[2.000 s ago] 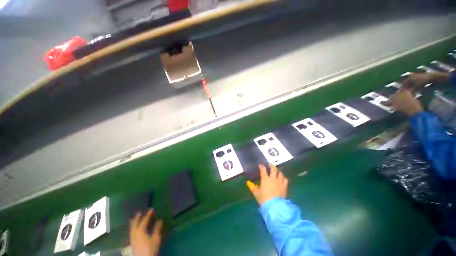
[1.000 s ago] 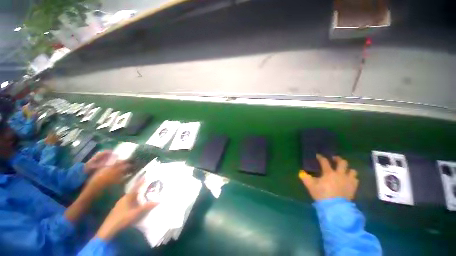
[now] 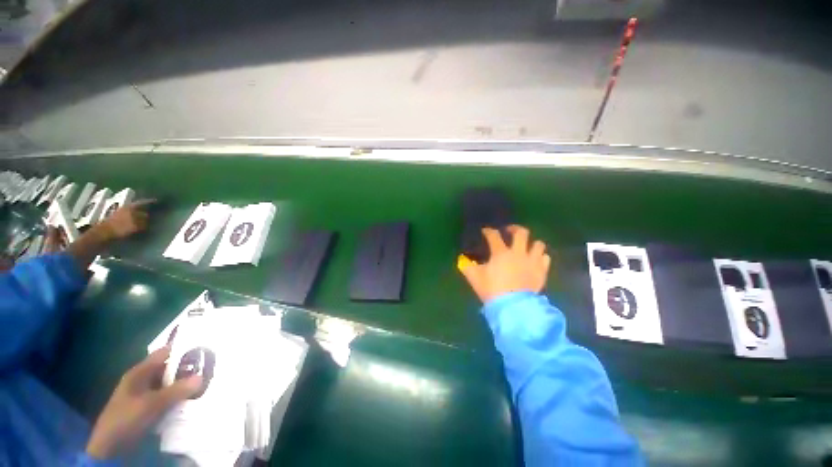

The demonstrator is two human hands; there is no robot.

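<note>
My left hand (image 3: 137,401) is at the lower left, its thumb on the front of a white outer sleeve (image 3: 192,369) with a dark round picture. This sleeve lies over the left side of a loose sleeve stack (image 3: 265,388). My right hand (image 3: 506,264), with a yellow-orange cover on one digit, is over the near end of a dark inner box (image 3: 486,208) on the green belt. Its thumb is at the left edge, its fingers across the box; the near end is hidden. Two more dark boxes (image 3: 380,262) lie to its left.
Two white sleeved boxes (image 3: 243,234) lie further left on the belt. Narrow white printed pieces (image 3: 625,292) alternate with dark boxes on the right. Another person's hand (image 3: 119,223) reaches over the belt at far left. A pale scrap (image 3: 339,337) sticks to the belt edge. A grey partition (image 3: 365,100) stands behind.
The view has turned left, then partly back. My left hand has gone from the belt to the sleeve stack. My right hand has moved from beside the white pieces onto a dark box.
</note>
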